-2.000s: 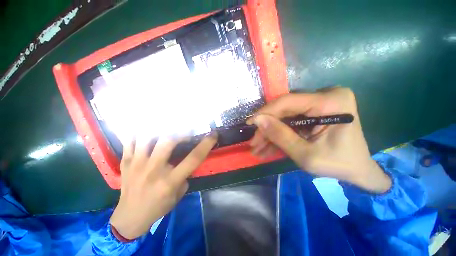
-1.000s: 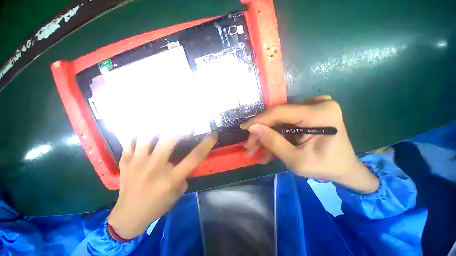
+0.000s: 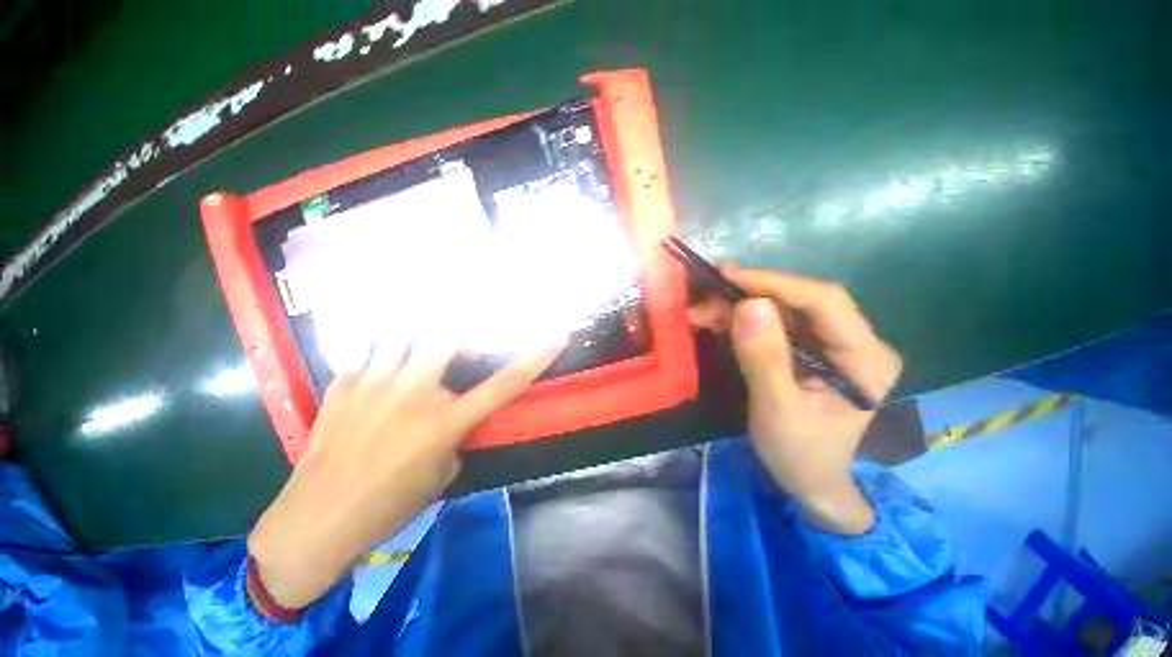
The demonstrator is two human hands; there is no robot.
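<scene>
The open tablet (image 3: 598, 329) lies inside the red-orange tray (image 3: 239, 276), its inside facing up. Its battery (image 3: 386, 250) and mainboard (image 3: 559, 231) glare white, so small parts are hidden. My left hand (image 3: 392, 417) lies with spread fingers over the tray's near edge and the tablet's near long edge; whether it grips anything cannot be told. My right hand (image 3: 803, 372) is off the tablet, right of the tray. It holds the thin black tweezers (image 3: 707, 272) like a pen, their tip end beside the tray's right rim.
The glossy dark green worktop (image 3: 925, 282) lies around the tray. A dark edge strip with worn white patches (image 3: 193, 126) curves across the upper left. Yellow-black floor tape (image 3: 1003, 421) and a blue frame (image 3: 1073, 590) show at lower right, beyond the worktop.
My right hand has moved right, off the tablet, and the tweezers now slant differently. The tray appears smaller and lower as the view has shifted. My left hand stays at the near edge.
</scene>
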